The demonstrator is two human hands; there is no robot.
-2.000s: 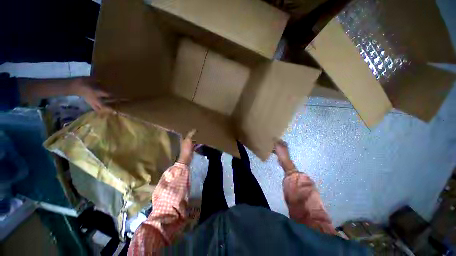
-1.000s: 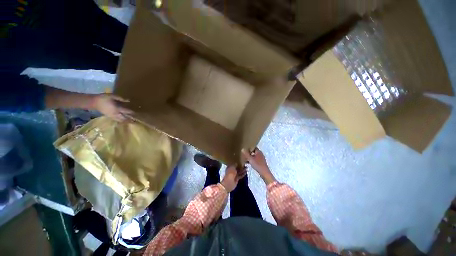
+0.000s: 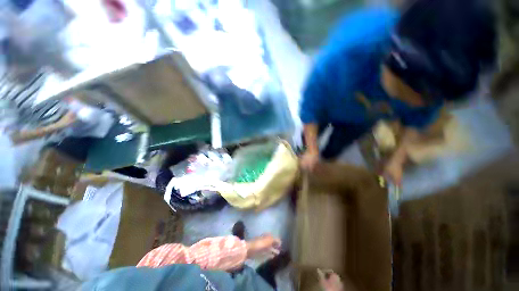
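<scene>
An open brown carton [image 3: 373, 233] stands in front of me at the lower right, its mouth facing up. My left hand [image 3: 264, 247] is left of the carton, apart from it, with nothing visible in it; its fingers are blurred. My right hand [image 3: 330, 279] is at the carton's near side, cut off by the bottom edge; whether it grips the cardboard is unclear. A person in a blue shirt [image 3: 350, 74] leans over the far side, one hand at the carton's far left corner and the other near its far right corner.
A tan sack [image 3: 264, 190] with green contents sits left of the carton, beside a dark bin of white scraps [image 3: 196, 196]. A green bench [image 3: 256, 122] stands behind them. Another carton with white sheets [image 3: 94, 227] is at the lower left, near a pale metal frame [image 3: 17, 227].
The view has swung left, showing the bench and the blue-shirted person. The carton now appears at the lower right, more upright. My left hand has come away from it; my hands are farther apart.
</scene>
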